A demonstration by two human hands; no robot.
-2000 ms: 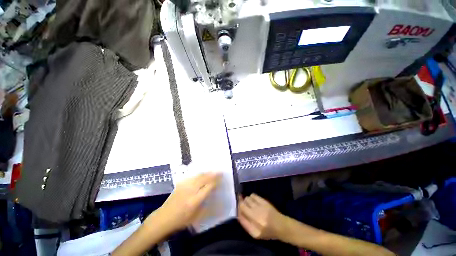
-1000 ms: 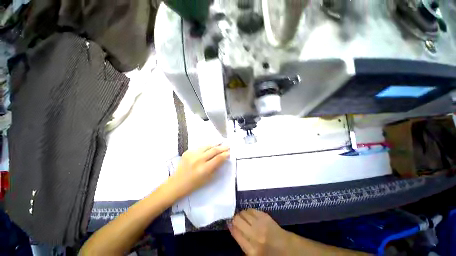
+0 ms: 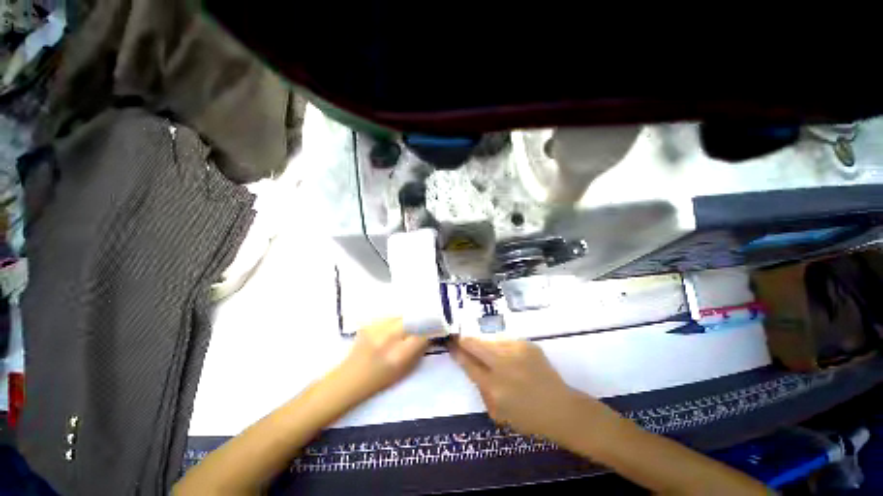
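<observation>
The white cloth piece lies flat under the left end of the machine head, a thin dark line along its left side and a dark edge between my hands. It blends into the white table. My left hand is on its near edge, fingertips partly behind the white guard. My right hand pinches the dark edge just right of the left fingertips. Both hands are just in front and left of the presser foot. Exact finger contact is hard to see.
Ribbed brown garment panels lie at left, with crumpled brown fabric behind. A cardboard box and a slim red and blue tool are at right. A measuring tape runs along the front edge. A large dark shape covers the top.
Both hands and the cloth have moved away from my body, up to the needle area. The hands have come closer together. The view has tipped in close to the machine head, and a dark shape now covers the top.
</observation>
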